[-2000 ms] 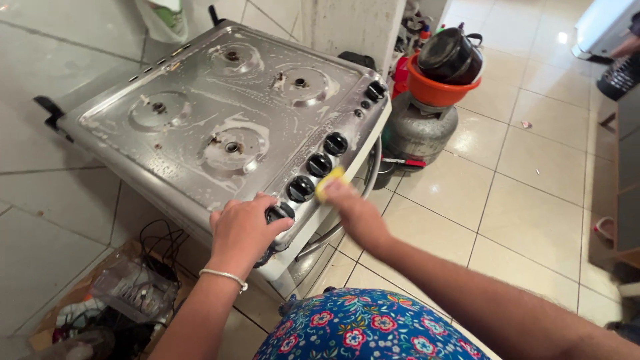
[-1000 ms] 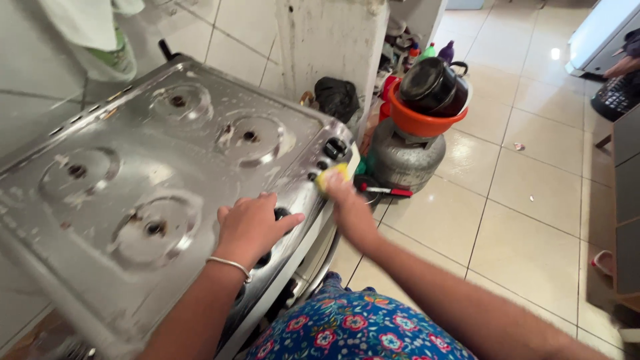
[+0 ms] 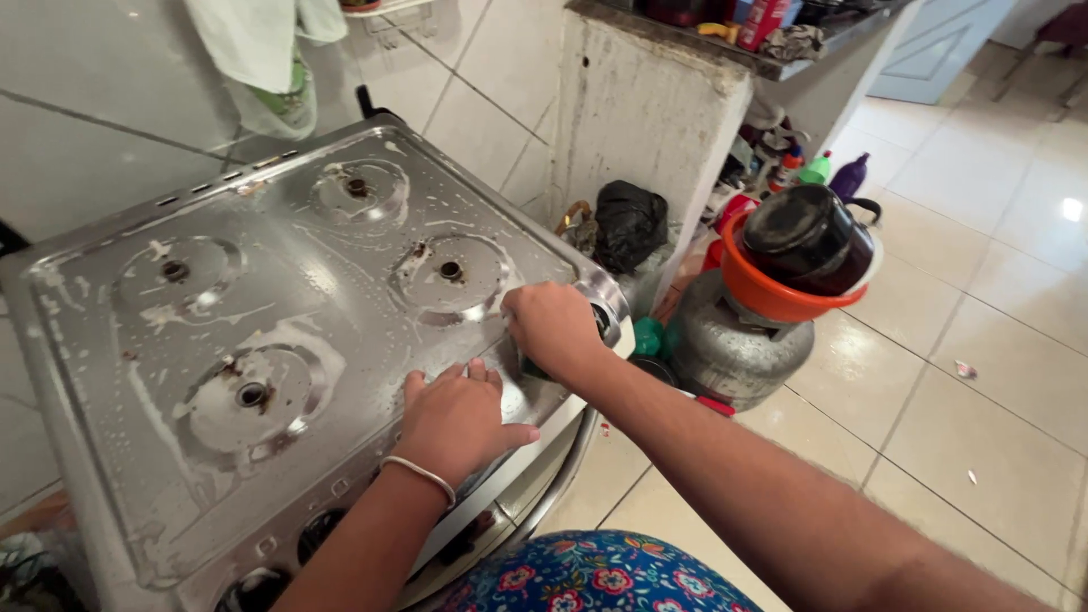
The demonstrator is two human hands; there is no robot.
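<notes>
A stainless-steel gas stove top point(image 3: 323, 272), wet with suds and with its burner wells bare, lies before me. My left hand point(image 3: 456, 416), with a light band at the wrist, rests on the stove's front edge, fingers spread and holding nothing. Farther along the same edge, my right hand point(image 3: 552, 331) is curled over the control panel. A dark green edge shows beneath its fingers, probably a scouring sponge, mostly hidden. Black control knobs point(image 3: 320, 534) line the front; one shows just right of my right hand.
Right of the stove stands a metal gas cylinder point(image 3: 722, 348) bearing an orange basin point(image 3: 786, 297) with black pots point(image 3: 799, 234). A black plastic bag point(image 3: 629, 225) lies behind the stove's corner, beside a worn counter wall point(image 3: 637, 119). A white cloth point(image 3: 255, 42) hangs at the upper left.
My right hand, earlier with a yellow sponge at the knobs, is now curled over the panel near the stove's far right corner. My left hand's fingers have spread. The view has shifted.
</notes>
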